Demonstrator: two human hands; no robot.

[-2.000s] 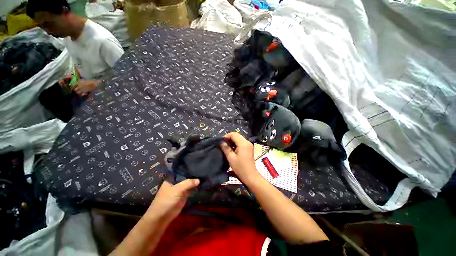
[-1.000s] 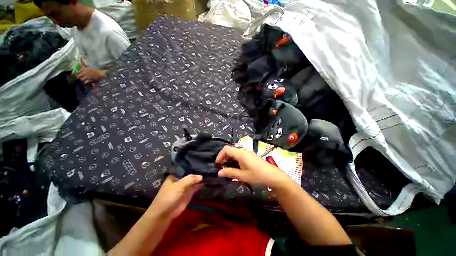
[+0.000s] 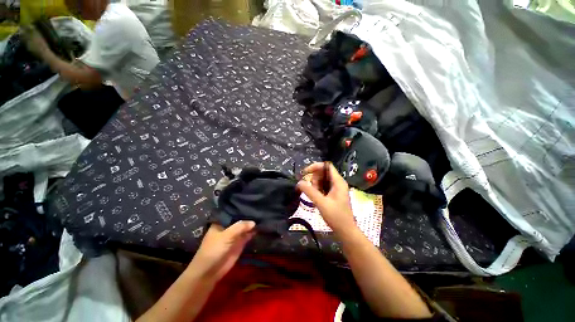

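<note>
A black-grey plush bag (image 3: 260, 200), its smooth dark lining showing, lies just above the printed cloth in front of me. A bit of grey plush shows at its left edge. My left hand (image 3: 226, 246) grips its lower left edge, thumb on top. My right hand (image 3: 325, 192) is raised at the bag's right edge with fingers bent; a dark strip shows between them, but whether they hold it is unclear. A thin black strap (image 3: 306, 223) loops out at the bag's lower right.
The dark printed table cloth (image 3: 151, 157) spreads ahead. A dotted paper sheet (image 3: 365, 217) lies beyond my right hand. A pile of black-grey bags (image 3: 362, 157) with orange spots lies right, beside a big white sack (image 3: 454, 94). A person in white (image 3: 123, 47) sits far left.
My right hand came off the bag's middle and moved right and up, now over the red bar. My left hand keeps its grip. The person across has raised an arm leftward.
</note>
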